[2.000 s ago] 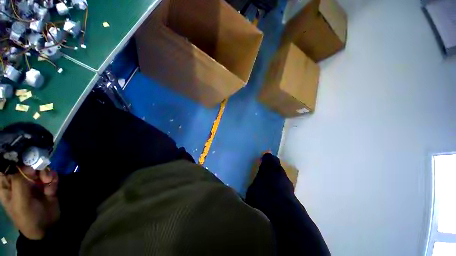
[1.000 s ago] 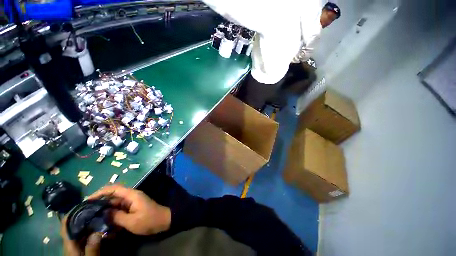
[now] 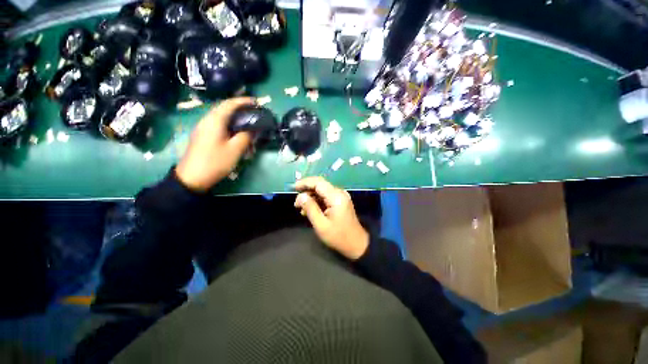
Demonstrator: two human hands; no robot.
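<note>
My left hand (image 3: 212,148) grips a black round housing (image 3: 253,122) just over the green mat. A second black housing (image 3: 302,131) sits close to its right, in front of the silver-white box. My right hand (image 3: 334,217) is at the bench's front edge below the second housing. Its thumb and forefinger are close together. A faint thin wire (image 3: 305,169) shows between that housing and the fingertips; blur hides whether the fingers hold it.
Many black housings (image 3: 153,82), some with bright rectangles, are piled at left. The silver-white box (image 3: 344,43) stands at bench centre, with a dark thick bar beside it. A heap of white wired parts (image 3: 440,92) lies right. Pale chips are scattered. An open cardboard box (image 3: 455,249) stands below right.
The view has swung left to face the bench. My hands, which were together around a housing, are now apart: left on a housing over the mat, right near the edge.
</note>
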